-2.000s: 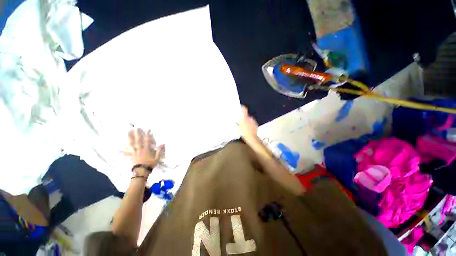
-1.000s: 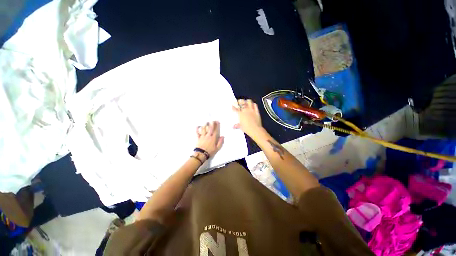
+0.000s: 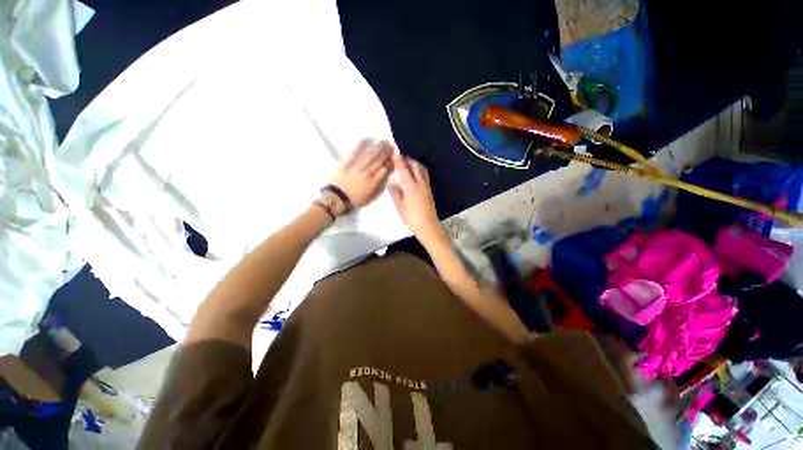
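A white fabric panel (image 3: pixel 238 114) lies spread on the black table cover (image 3: pixel 414 53), with some folds at its left. My left hand (image 3: pixel 363 172) lies on the panel near its right edge. My right hand (image 3: pixel 409 183) is beside it at that edge, its fingertips close to the left hand's. I cannot tell whether either hand pinches the fabric. A small dark patch (image 3: pixel 194 239) shows at the panel's lower left. The steam iron (image 3: pixel 511 125) with an orange-brown handle sits right of my hands, its tip pointing left.
A white fabric pile (image 3: pixel 26 158) lies at the left. Green-handled scissors (image 3: pixel 594 95) and a white roll (image 3: pixel 592 125) are behind the iron, near the blue iron rest (image 3: pixel 607 61). A yellow hose (image 3: pixel 704 189) runs right. Pink fabric (image 3: pixel 674 290) is at the lower right.
My left hand has moved right and up across the panel to my right hand. The small dark patch has come into sight. The whole view has also shifted.
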